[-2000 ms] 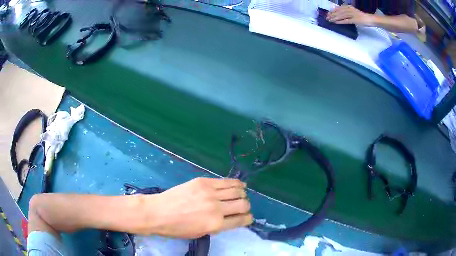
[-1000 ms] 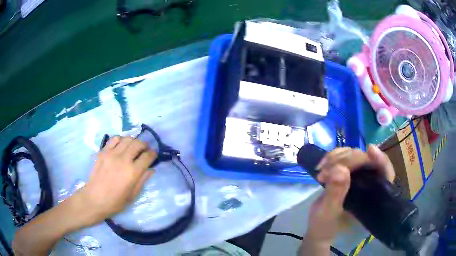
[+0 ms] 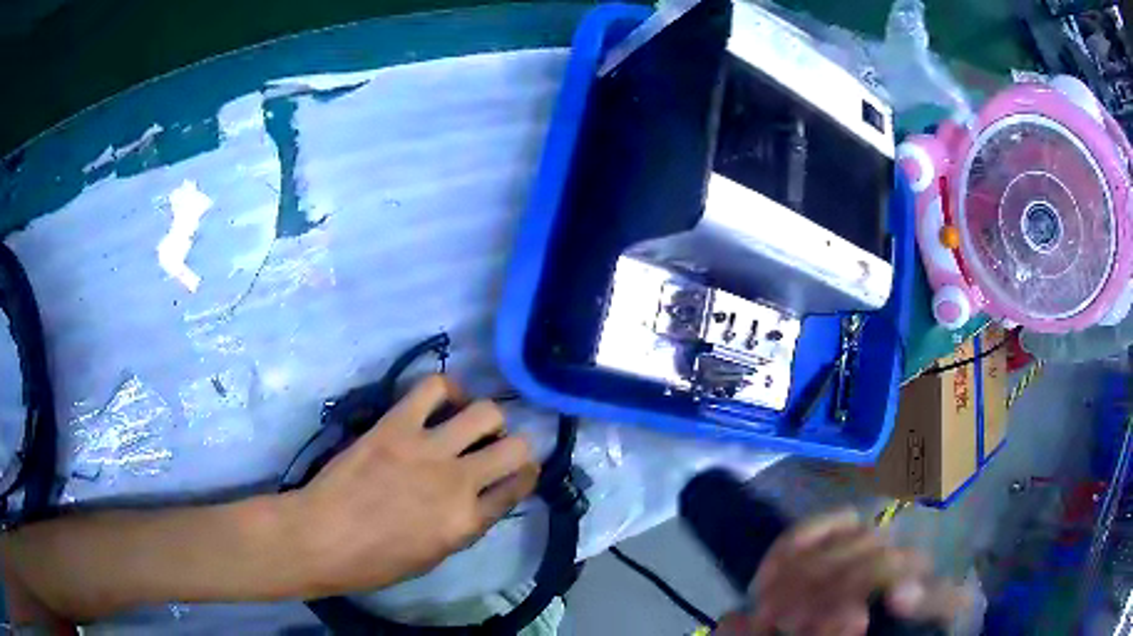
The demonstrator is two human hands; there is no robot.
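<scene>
My left hand (image 3: 404, 491) is on a black headset frame (image 3: 559, 534), fingers curled over its ring end, on the white foam sheet. The frame's headband curves below and right of the hand. My right hand (image 3: 845, 578), blurred, grips the black electric screwdriver (image 3: 733, 522) near the lower edge, its tip pointing up and left, just below the blue tray (image 3: 528, 311). The screw feeder (image 3: 795, 174) stands in the tray with its shiny metal plate (image 3: 634, 323) in front. Screws are too small to tell.
Slim tools (image 3: 846, 373) lie in the tray right of the plate. A pink fan (image 3: 1037, 224) stands right of the tray, with a cardboard box (image 3: 944, 429) below it. Another black headset frame (image 3: 31, 373) is cut off at the left edge. A cable hangs below the foam edge.
The screwdriver has moved from the feeder plate down and left, out of the tray. My left hand and the headset frame have shifted right. The view has turned, so the tray sits higher.
</scene>
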